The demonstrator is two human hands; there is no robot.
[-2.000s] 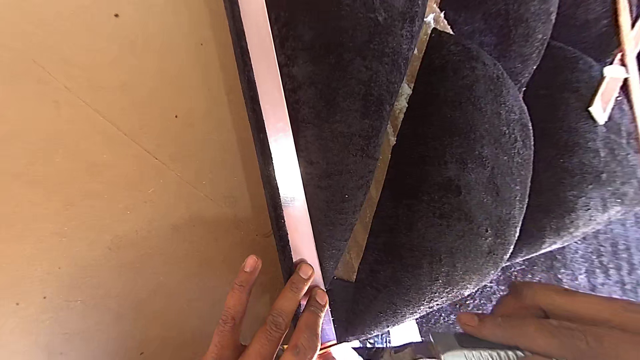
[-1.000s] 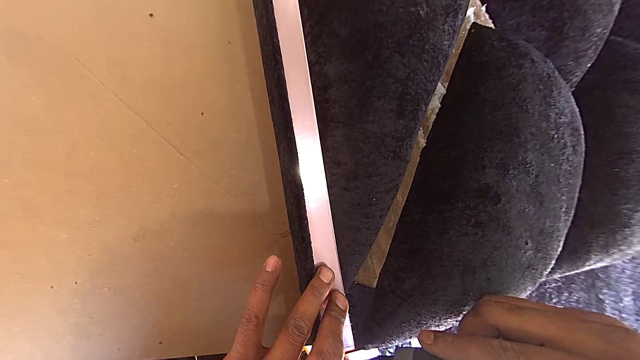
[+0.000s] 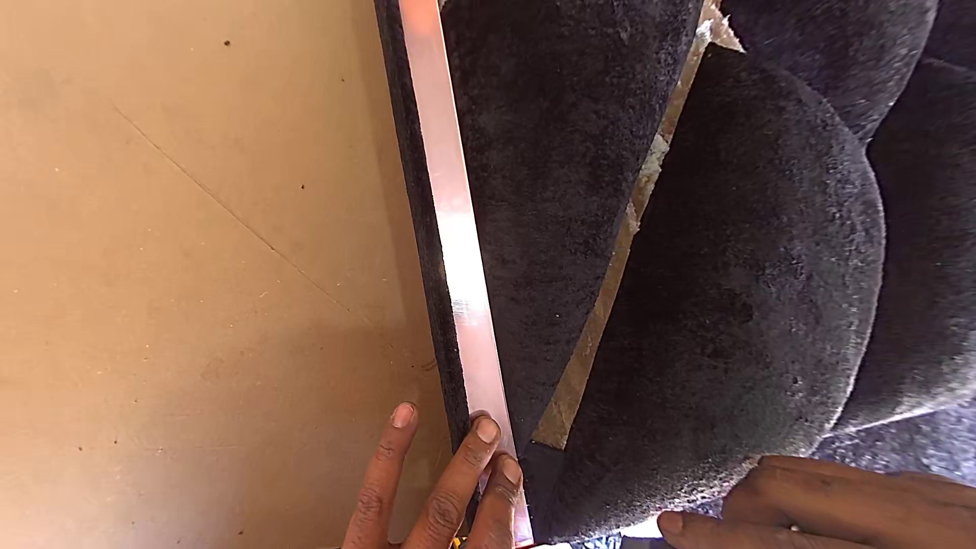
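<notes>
A long, shiny flat strip [image 3: 457, 252] lies along the edge of dark plush upholstery [image 3: 549, 175], its lower end at the bottom of the view. Two fingertips of my left hand [image 3: 450, 488] press on that lower end, while another finger is spread out over the tan surface to the left. At the bottom right, my right hand [image 3: 823, 503] is beside the lower edge of a rounded dark plush section [image 3: 732, 290]. Its fingers are bent; whether it holds something is hidden. Between two plush sections runs a narrow uncovered brownish strip [image 3: 602, 313] with torn whitish bits.
A smooth tan board or wall [image 3: 213, 252] with a thin scratch fills the left side. More rounded plush sections [image 3: 923, 229] overlap at the right. A small yellow object [image 3: 458, 542] shows partly at the bottom, beneath my left hand.
The view shifts slightly between frames. My left fingers stay on the strip's lower end. A grey item seen beside my right hand in the oldest frame is mostly out of view now.
</notes>
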